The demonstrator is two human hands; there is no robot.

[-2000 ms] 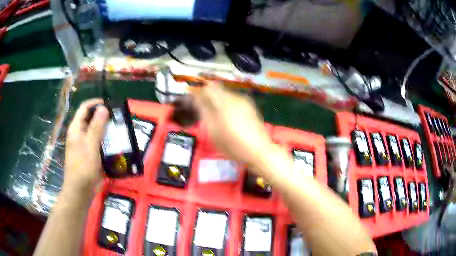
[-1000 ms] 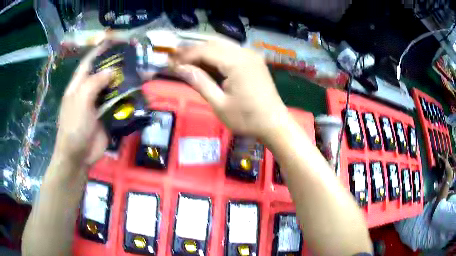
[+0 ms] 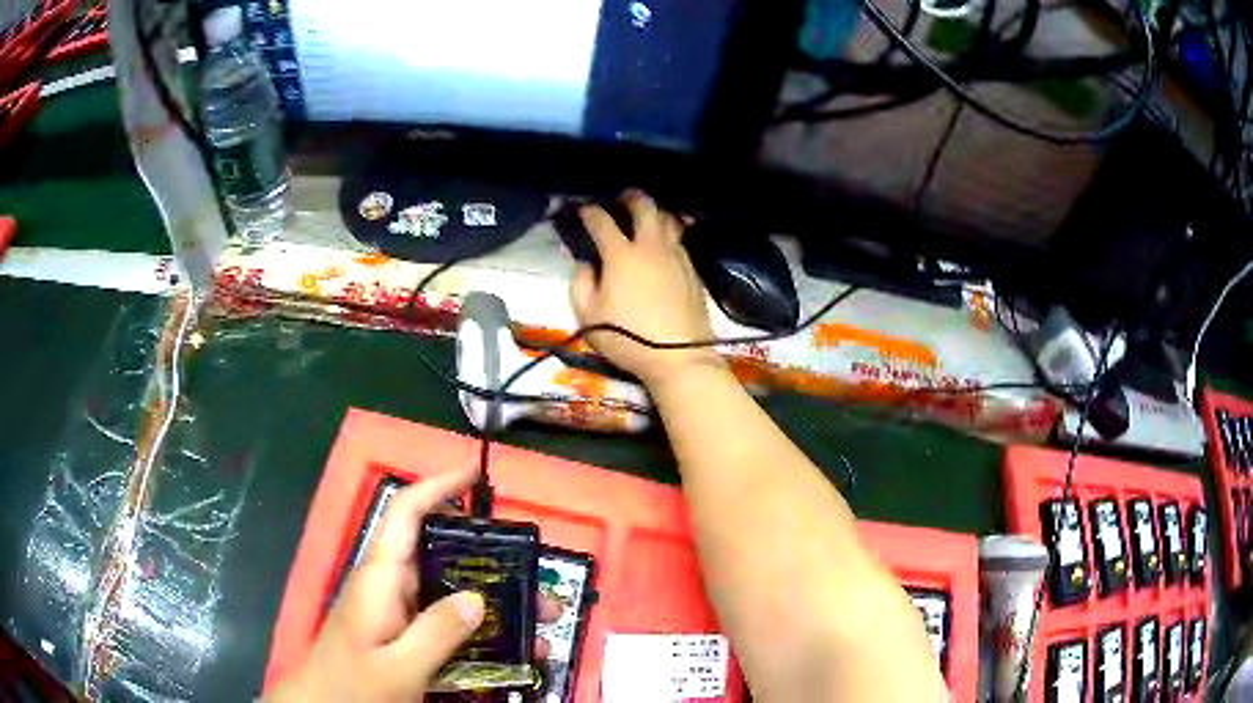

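Note:
My left hand [image 3: 378,618] holds a black handset unit [image 3: 504,570], gold-printed face up, above the red foam tray [image 3: 309,563]. A thin black cable [image 3: 484,497] is plugged into the unit's far end. My thumb lies on its face. A white-labelled unit [image 3: 566,618] is partly hidden behind it in the tray. My right hand [image 3: 643,282] rests over a black mouse [image 3: 577,234] on the ledge below the monitor [image 3: 440,69]. A white paper slip [image 3: 667,669] lies in the tray.
A white scanner [image 3: 481,350] lies behind the tray, with cords crossing my right wrist. Another mouse [image 3: 753,278] is right of my right hand. A second scanner [image 3: 1014,591] stands between the tray and another unit-filled tray [image 3: 1024,488]. A water bottle [image 3: 245,144] stands at back left.
My right hand has moved from near the unit up to the mouse. The left-hand unit is now held steady with the cable in its end. The view has tilted up, showing the monitor.

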